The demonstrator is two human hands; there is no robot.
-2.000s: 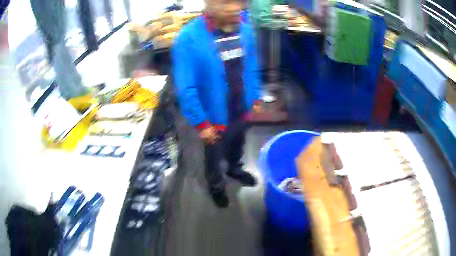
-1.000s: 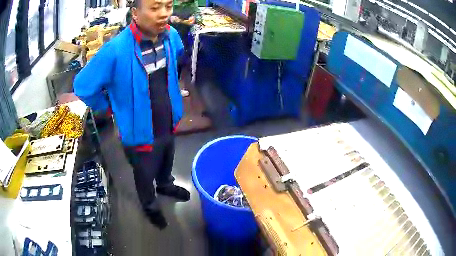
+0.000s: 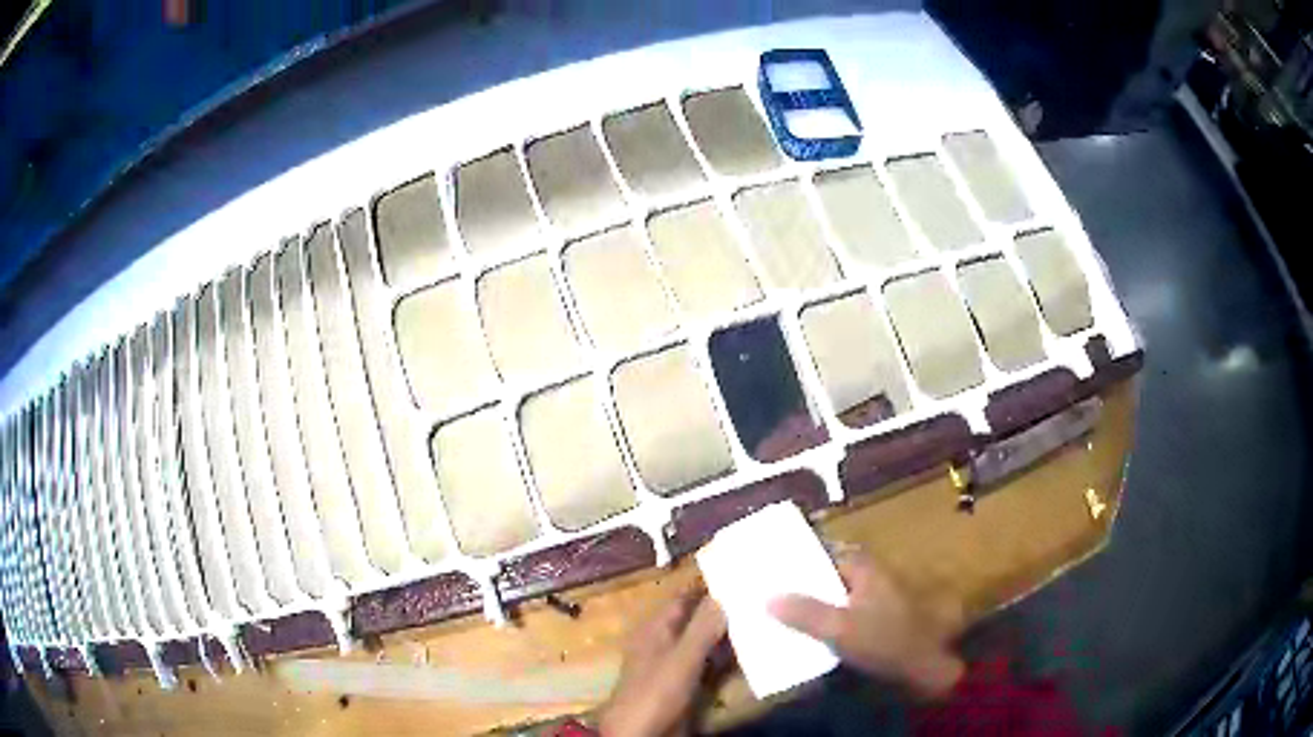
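Observation:
A white panel [image 3: 775, 598], a rounded rectangle, is held over the wooden front ledge at the lower middle. My left hand [image 3: 670, 662] is at its left edge. My right hand [image 3: 864, 626] grips its right side, with the thumb on top. The white sheet web [image 3: 418, 281] covers the bed, with rows of rounded holes and long narrow slots over a tan surface. One hole [image 3: 759, 382] shows dark instead of tan. The blue cutting die [image 3: 809, 104] stands on the white sheet at the top, beside the back row of holes.
The wooden ledge [image 3: 475, 677] runs along the bed's front, with dark red-brown edge blocks [image 3: 569, 559] above it. A grey block [image 3: 1037, 442] and small yellow metal bits lie at its right. Blue press body [image 3: 115, 173] is behind at upper left. Grey floor [image 3: 1195, 288] shows at right.
The view has swung from the person, blue bin and side table to the bed seen close. Both my hands and the white panel now show.

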